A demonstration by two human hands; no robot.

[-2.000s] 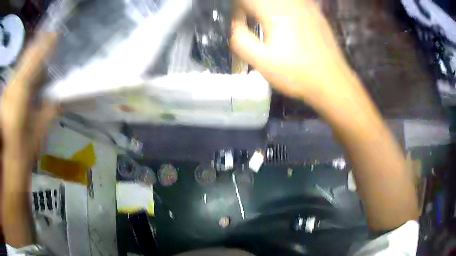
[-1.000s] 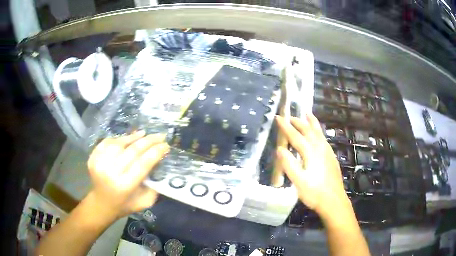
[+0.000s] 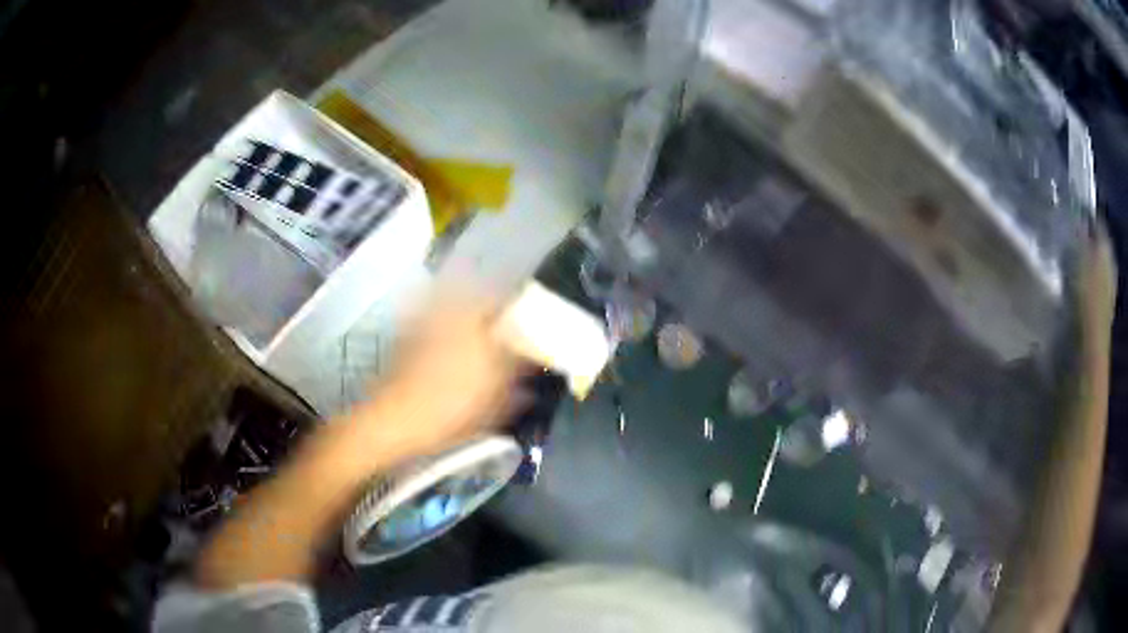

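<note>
The view is tilted and blurred. My left hand (image 3: 464, 359) is at the left of the green mat, beside a white paper piece (image 3: 557, 331). Its fingers are blurred, and I cannot tell if they touch the paper. My right hand (image 3: 1096, 278) is at the far right edge, by the end of a pale bin or tray (image 3: 922, 204) that runs across the upper right. The hand is small and smeared, so its hold on the tray is unclear. The tray's contents are hard to make out.
A white box (image 3: 414, 235) with rows of black parts stands at the left, by yellow strips (image 3: 470, 186). A white oval-rimmed object (image 3: 433, 501) is below my left forearm. Small cups, a thin white stick (image 3: 768, 470) and loose bits lie on the green mat (image 3: 656, 433).
The view has swung left and down. My left hand has left the dark sheet and bags in the tray and moved near the white paper. My right hand has moved to the far right.
</note>
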